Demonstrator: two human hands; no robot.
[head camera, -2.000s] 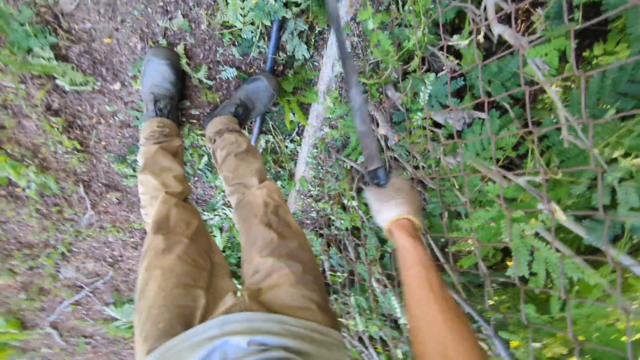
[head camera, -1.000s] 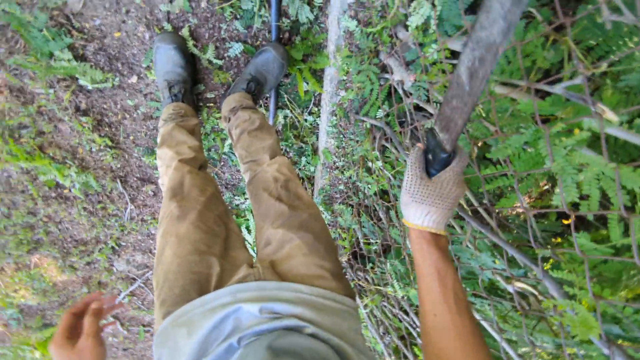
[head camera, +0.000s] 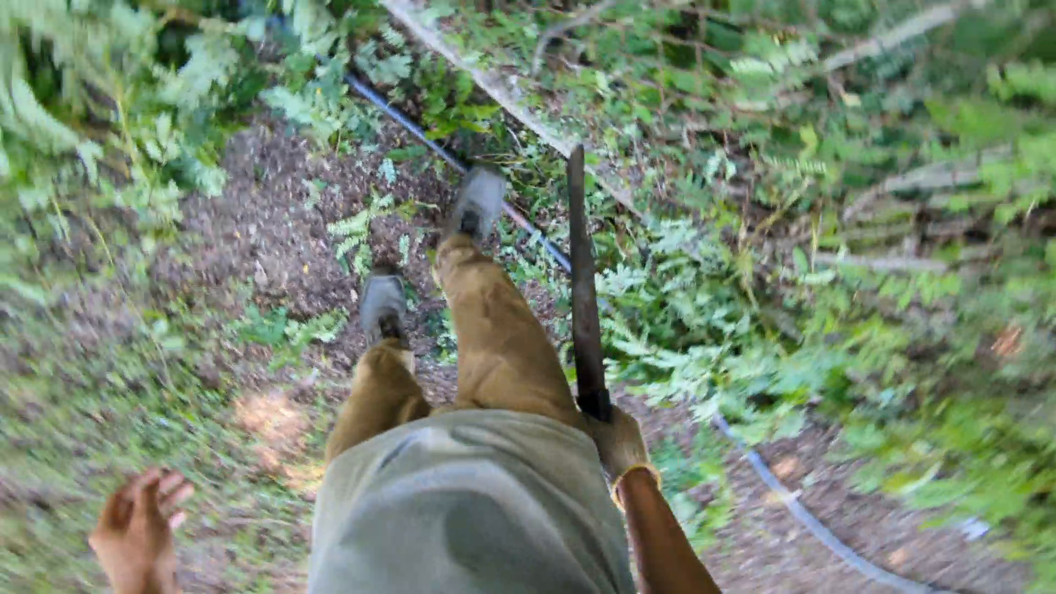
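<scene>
My right hand (head camera: 619, 441), in a light knit work glove with a yellow cuff, is closed around the black handle of a machete (head camera: 585, 289) beside my right thigh. The long dark blade points up the view, past my right knee. At the lower left, my left hand (head camera: 140, 524) is bare and held out from my body, its fingers apart and holding nothing. Most of the machete's handle is hidden in the glove.
A blue-grey hose (head camera: 792, 499) runs across the ground and passes by my right boot (head camera: 481, 198). A pale concrete strip or log (head camera: 495, 87) lies beyond it. Leafy plants (head camera: 726, 313), branches and blurred wire mesh (head camera: 685, 49) fill the right side.
The machete has come down from the fence side to beside my right leg. My left hand, out of view two seconds ago, shows at lower left. My feet have stepped apart, and the view has turned.
</scene>
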